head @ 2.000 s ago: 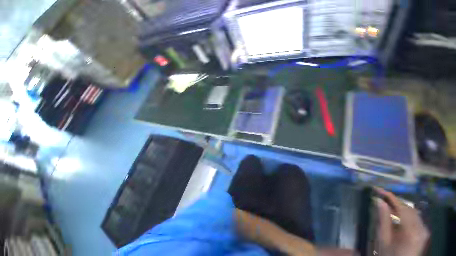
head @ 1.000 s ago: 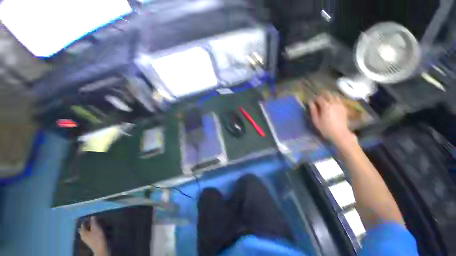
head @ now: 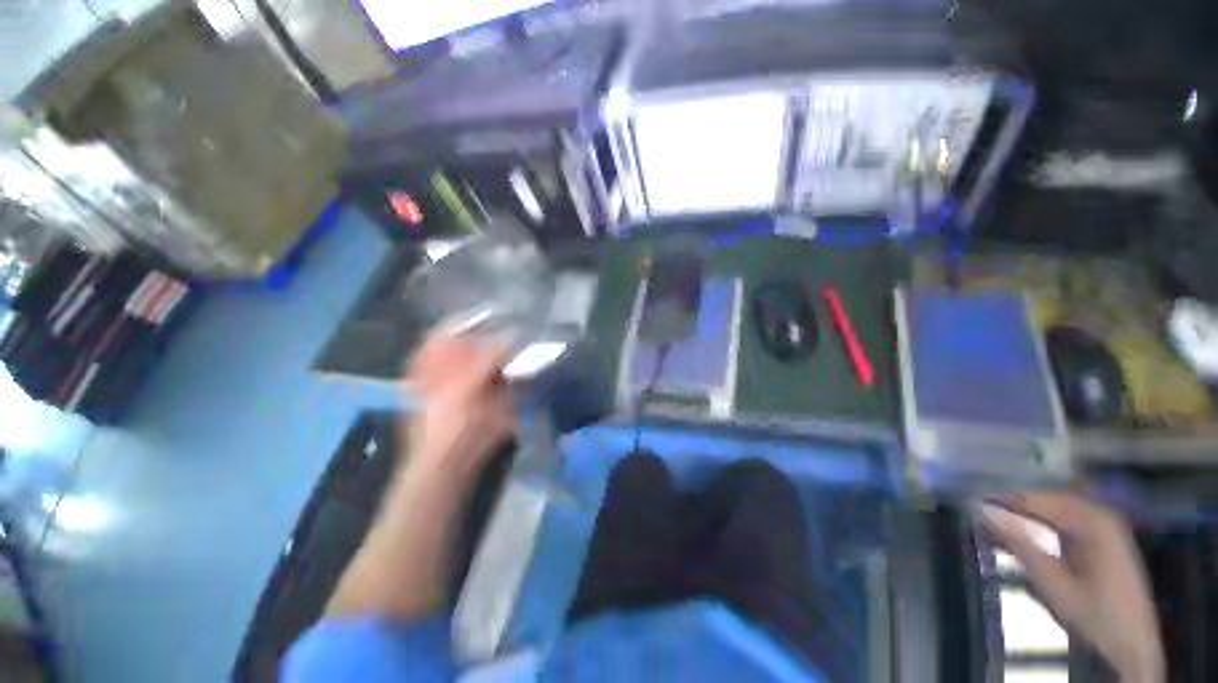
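Observation:
My left hand [head: 461, 387], blurred, holds a dark smartphone [head: 568, 387] with a bright glare above the bench's front edge at left. My right hand [head: 1089, 574] is at the tray of white-faced phones [head: 1035, 624] at lower right; its fingers are at a phone, but its grip is unclear. A dark device [head: 672, 296] with a thin black cable [head: 652, 380] is on the left coupling plate [head: 708, 367]. The right coupling plate [head: 982, 360] has nothing on it.
A black mouse [head: 785, 320] and a red pen-like tool [head: 850, 336] lie between the plates. Another mouse [head: 1085, 376] is at right. The tester [head: 708, 154] stands behind. A black tray [head: 334, 520] is at lower left, beside my forearm.
My left hand has risen from the left tray to the bench edge and now holds a phone. My right hand has moved from beside the right plate down to the right tray. The view has turned left.

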